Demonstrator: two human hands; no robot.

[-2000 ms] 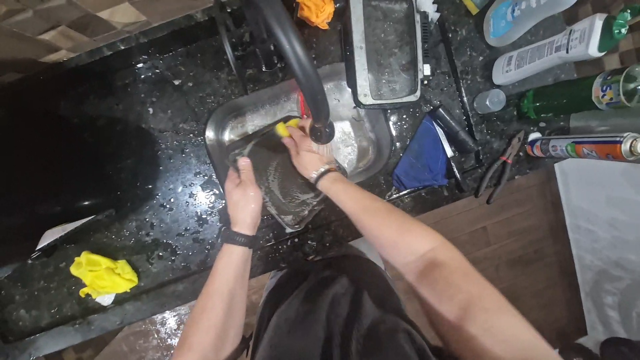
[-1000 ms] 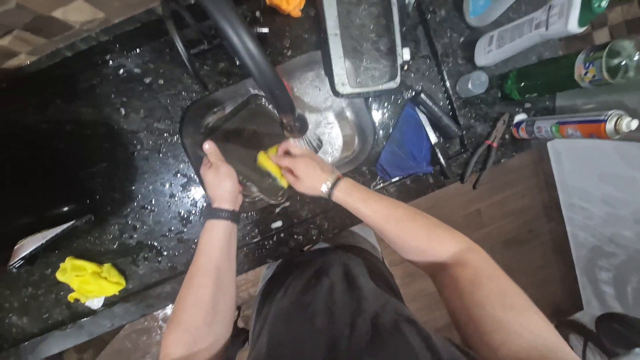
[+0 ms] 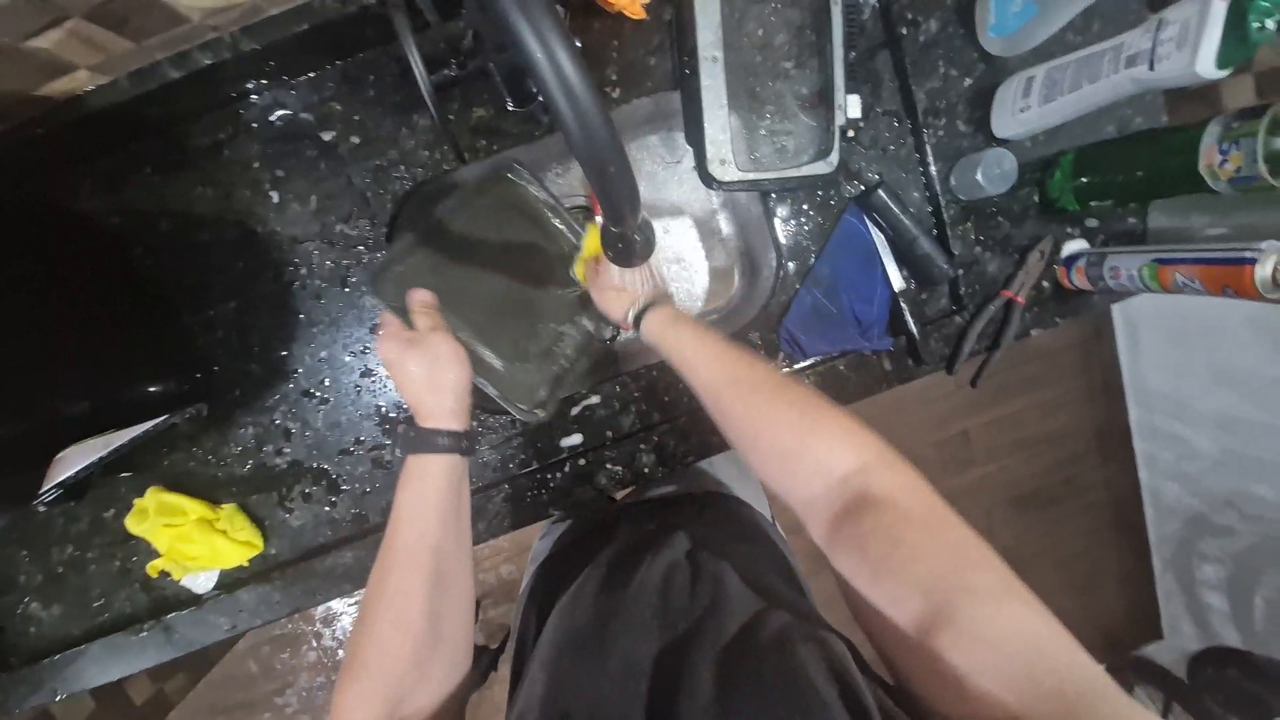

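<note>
A dark, wet rectangular pan or tray (image 3: 490,270) is tilted over the left part of the stainless steel sink (image 3: 735,270). My left hand (image 3: 425,355) grips its near left edge, the thumb on top and the other fingers partly hidden. My right hand (image 3: 625,290) holds a yellow sponge (image 3: 588,252) beside the pan's right edge, below the black faucet (image 3: 590,130). Water runs over this hand from the faucet's spout. The pan's far right corner lies behind the faucet.
On the black stone counter are a yellow cloth (image 3: 195,533) at left, a metal-framed glass panel (image 3: 775,90) behind the sink, and a blue cloth or pouch (image 3: 845,290), pliers (image 3: 1000,310), a spray can (image 3: 1170,270) and a green bottle (image 3: 1130,165) at right.
The pan has been raised and shifted left, partly out of the sink. My right hand and the sponge have moved from over its surface to its right edge, under the faucet.
</note>
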